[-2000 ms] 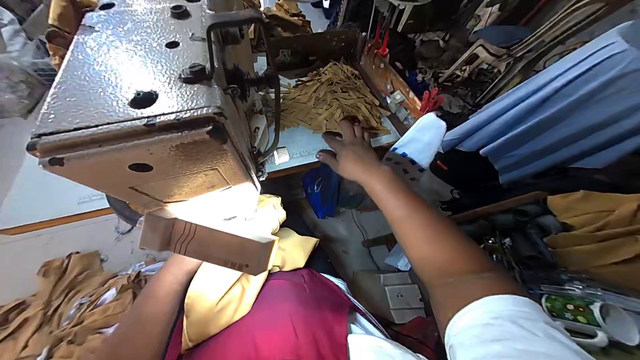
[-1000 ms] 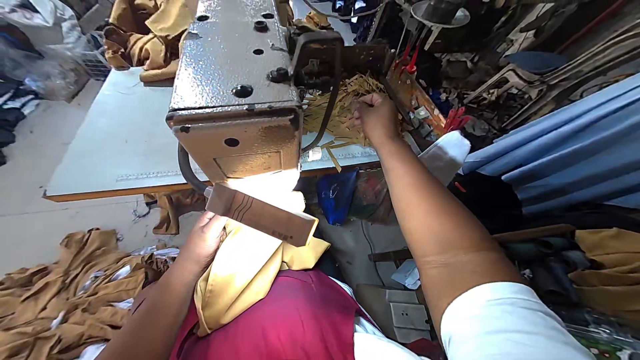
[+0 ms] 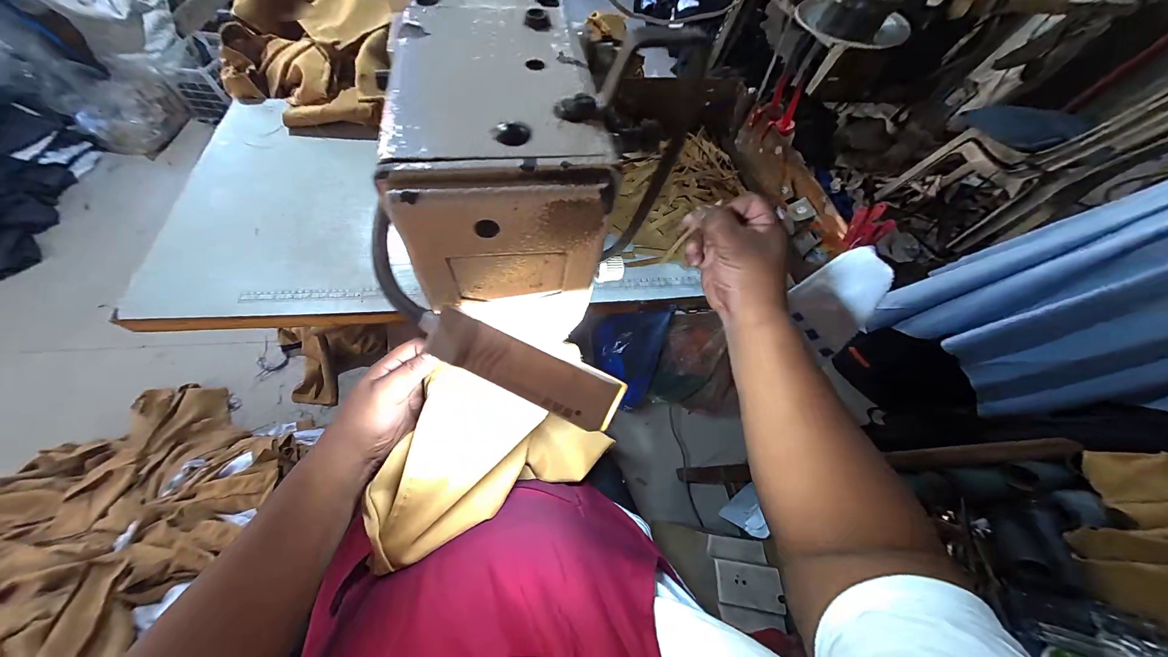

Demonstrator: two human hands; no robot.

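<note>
A sewing machine (image 3: pixel 497 182) with worn metallic paint stands in front of me, its lamp glowing below the head. A cardboard box piece (image 3: pixel 525 367) juts out below the head and hides the needle area. My left hand (image 3: pixel 394 401) grips tan cloth (image 3: pixel 474 456) at its left edge, beside the cardboard; the cloth hangs over my lap. At the right, my right hand (image 3: pixel 741 246) has its fingers curled around a thin tan strip (image 3: pixel 680 246), by a heap of cut tan fabric strips (image 3: pixel 680 192).
The table (image 3: pixel 265 210) has a ruler scale along its front edge. Tan garments (image 3: pixel 319 55) lie at its back, and more tan cloth (image 3: pixel 137 511) is piled at the lower left. Red-handled scissors (image 3: pixel 787 108) stand beyond the strips. Blue fabric (image 3: pixel 1049 310) hangs at the right.
My right hand, spread over the strips two seconds ago, has closed its fingers and now sits at the heap's near right edge. The view has swung left.
</note>
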